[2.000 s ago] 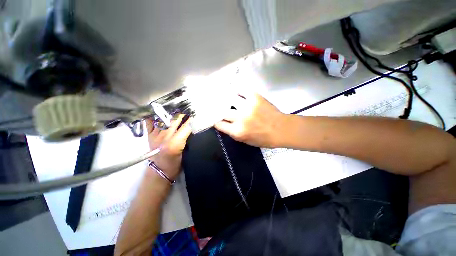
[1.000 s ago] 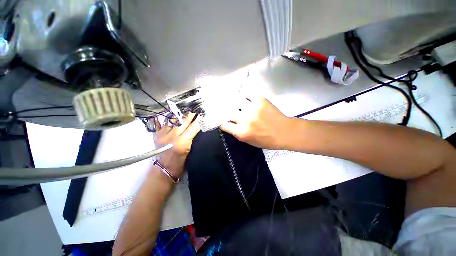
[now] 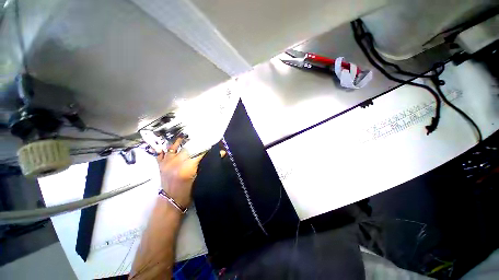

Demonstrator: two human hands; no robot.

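Observation:
The black fabric panel (image 3: 219,202) lies over the table's front edge, with a pointed end up on the brightly lit machine bed. A zipper (image 3: 242,187) shows as a silvery speckled line down it. My left hand (image 3: 178,167) is at the panel's left edge, fingers close to the presser foot (image 3: 164,134). The fabric partly covers this hand; a fingertip shows beside the zipper's upper end, and the hand appears to hold the panel. Glare blurs the needle area. My right hand is out of the picture.
Red-handled thread snips (image 3: 328,65) with white wrapping lie on the machine bed. A black strip (image 3: 91,210) lies at left on the white table (image 3: 328,180). The cream dial (image 3: 44,157) and a pale cable (image 3: 82,202) are at left. Black cords (image 3: 421,82) hang at right.
My right hand and arm have left the picture. The panel's upper end, hidden before, now shows as a point away from the presser foot. The view has shifted; my left hand stays near the foot.

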